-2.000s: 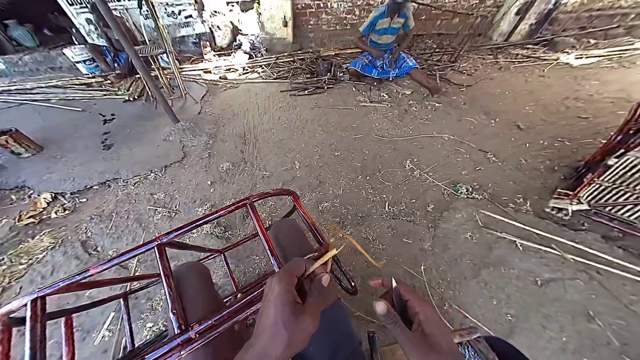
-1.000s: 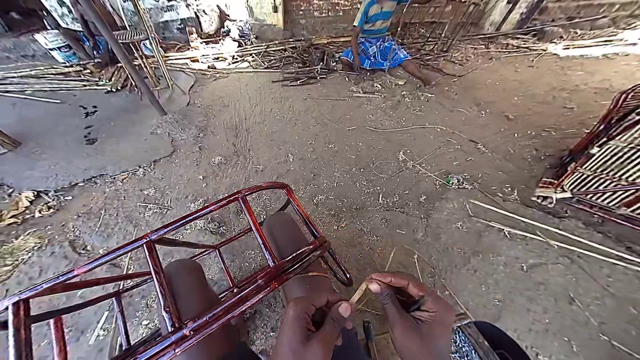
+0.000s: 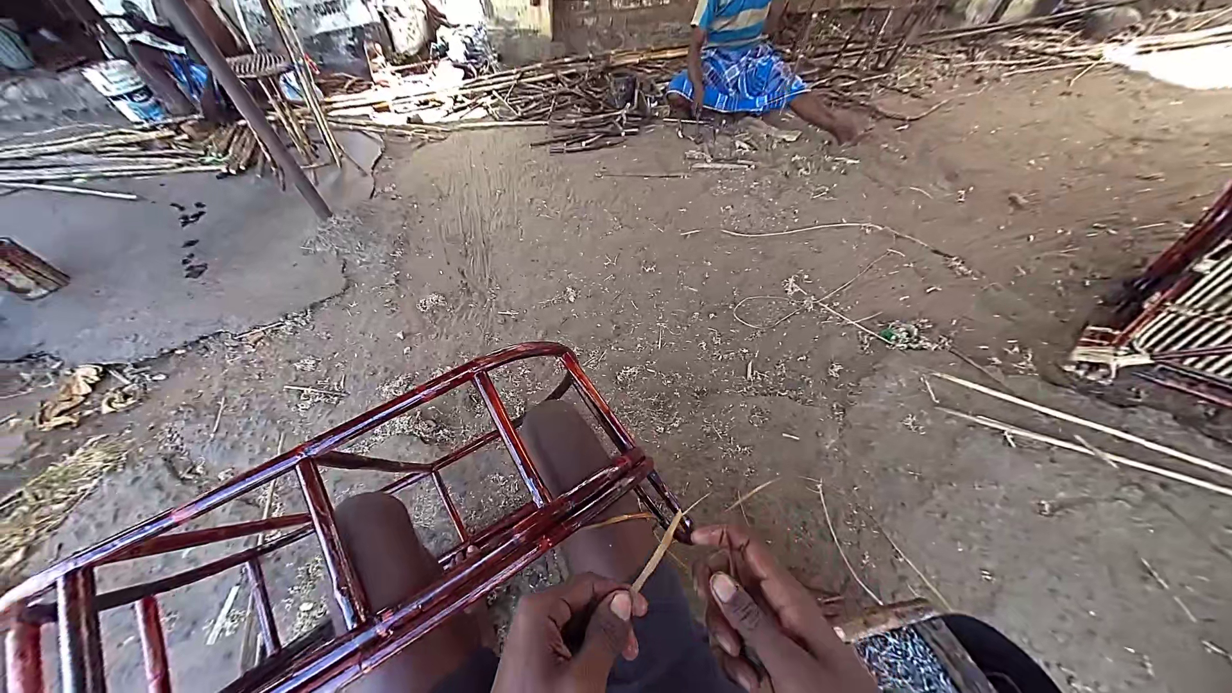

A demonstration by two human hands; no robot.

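Note:
A reddish-brown lacquered cane frame (image 3: 404, 481) lies across my knees, running from the lower left to the centre. My left hand (image 3: 576, 630) pinches a thin yellowish cane strip (image 3: 660, 553) between thumb and fingertips, just below the frame's right end. The strip points up toward the frame's end bar. Close by on the right, my right hand (image 3: 770, 606) has its fingertips at the corner of the frame, beside the strip's upper end; its curled fingers hide whether it holds anything. Thin loose strip ends stick out near it.
A wooden box of small nails (image 3: 910, 659) stands at the lower right. Long pale canes (image 3: 1078, 423) lie on the ground to the right, near another woven cane piece (image 3: 1189, 318). A person (image 3: 741, 67) sits by a pile of sticks (image 3: 500, 91). A pole (image 3: 245, 106) leans at upper left.
Both hands were together on the strip a second ago; now they are apart, with my right hand at the frame's end. The knife-like dark blade seen earlier in my right hand no longer shows.

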